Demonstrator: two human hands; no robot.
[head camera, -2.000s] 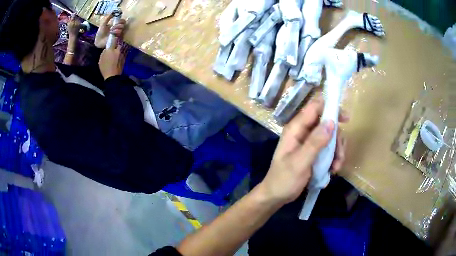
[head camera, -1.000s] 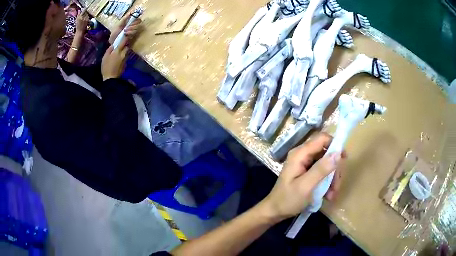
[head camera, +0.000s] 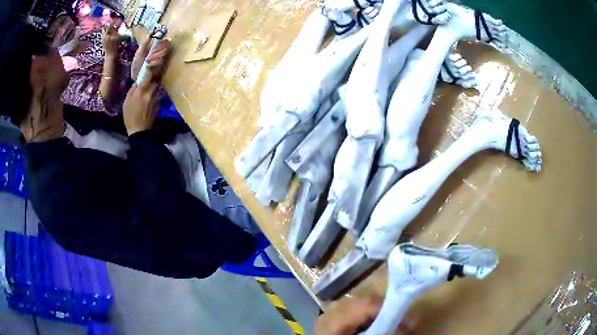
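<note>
My left hand (head camera: 353, 314) is blurred and cut off by the bottom edge, closed around the shank of a white skeleton leg (head camera: 414, 278). This leg's foot end points right, with a grey, open-looking rim on top and a black band. Its lower part is out of the picture. A pile of assembled legs (head camera: 409, 118) lies just beyond, their black-striped toes pointing away and their squared grey ends toward me. The nearest pile leg (head camera: 432, 176) lies apart at the right. My right hand is not in view.
The bench (head camera: 517, 216) has brown cardboard under shiny film. A seated person in a dark top (head camera: 111, 196) is at the left, holding a leg (head camera: 149, 62). A brown board (head camera: 211, 36) lies near them. Another person sits beyond. Blue stacked items (head camera: 59, 281) stand at lower left.
The view has shifted and come closer to the pile. The held leg and my left hand now sit lower, partly out of the picture. The glue dish and its board have left view.
</note>
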